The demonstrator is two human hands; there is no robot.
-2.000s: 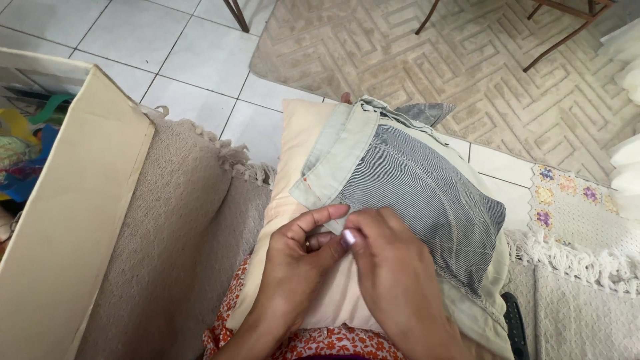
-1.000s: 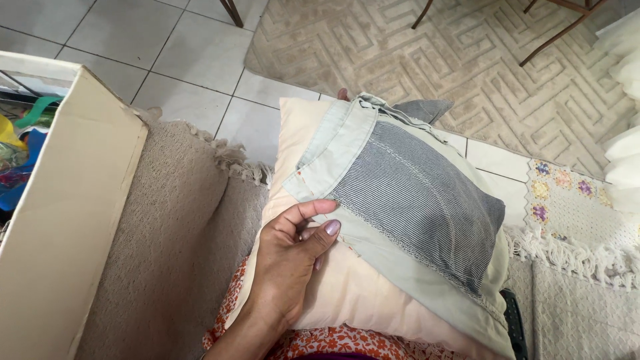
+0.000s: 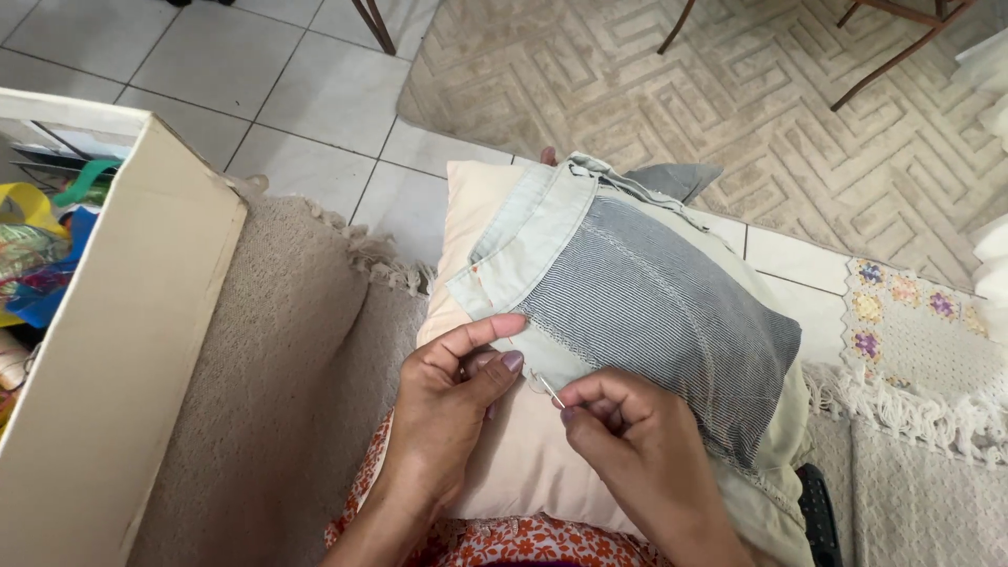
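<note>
A pale green garment [image 3: 543,236] with a blue-grey striped fabric panel [image 3: 661,291] lies over a cream pillow [image 3: 504,465] on the lap. My left hand [image 3: 449,402] pinches the garment's edge between thumb and index finger, just below the waistband-like strip. Close by on the right, my right hand [image 3: 638,449] holds a thin metal needle [image 3: 551,391] between thumb and forefinger, its tip towards the cloth edge. A fine thread loops near that tip. Small orange-red stitches show on the strip and by the left fingertips.
At the left stands a cream open box [image 3: 118,339] holding colourful threads and ribbons. Beige woven covers [image 3: 252,370] with fringes lie on both sides of the pillow. A dark object [image 3: 819,512] rests at the pillow's lower right. Beyond are floor tiles, a patterned rug [image 3: 709,94] and metal furniture legs.
My right hand was by the left one two seconds ago, was out of view one second ago, and is back with the needle visible. My left hand has stayed at the cloth edge.
</note>
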